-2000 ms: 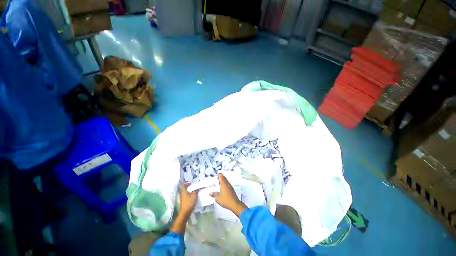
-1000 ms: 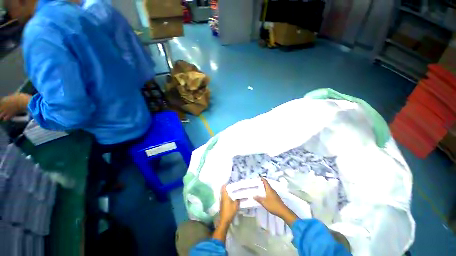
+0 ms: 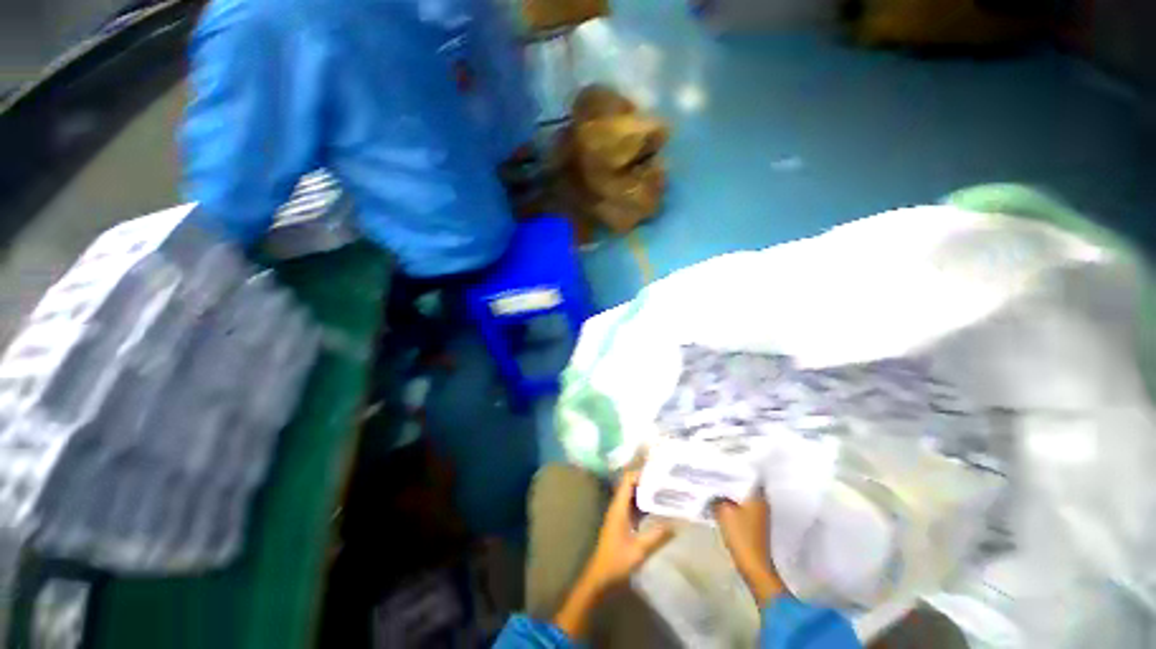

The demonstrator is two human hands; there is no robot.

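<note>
A white die-cut insert [image 3: 693, 479] with two dark window openings is held level over the near side of the bag. My left hand [image 3: 621, 533] grips its left end, and my right hand [image 3: 745, 526] grips its lower right corner. The big white bulk bag [image 3: 837, 285] lies open around a heap of small grey-lilac waste cut-outs [image 3: 811, 399]. Translucent yellowish film [image 3: 944, 494] and pale blank sheets lie on the near part of the heap. The picture is blurred, so their edges are unclear.
A tall stack of cleared inserts [image 3: 190, 406] stands on the green bench [image 3: 273, 507] at left. A coworker in blue [image 3: 380, 140] is at the bench beyond it. A blue plastic stool [image 3: 526, 298] and crumpled brown paper [image 3: 615, 159] are on the floor beyond the bag.
The view has swung left, bringing the bench and stack further in. The held insert now shows two window openings; one second ago one dark slot showed. Both hands still hold it.
</note>
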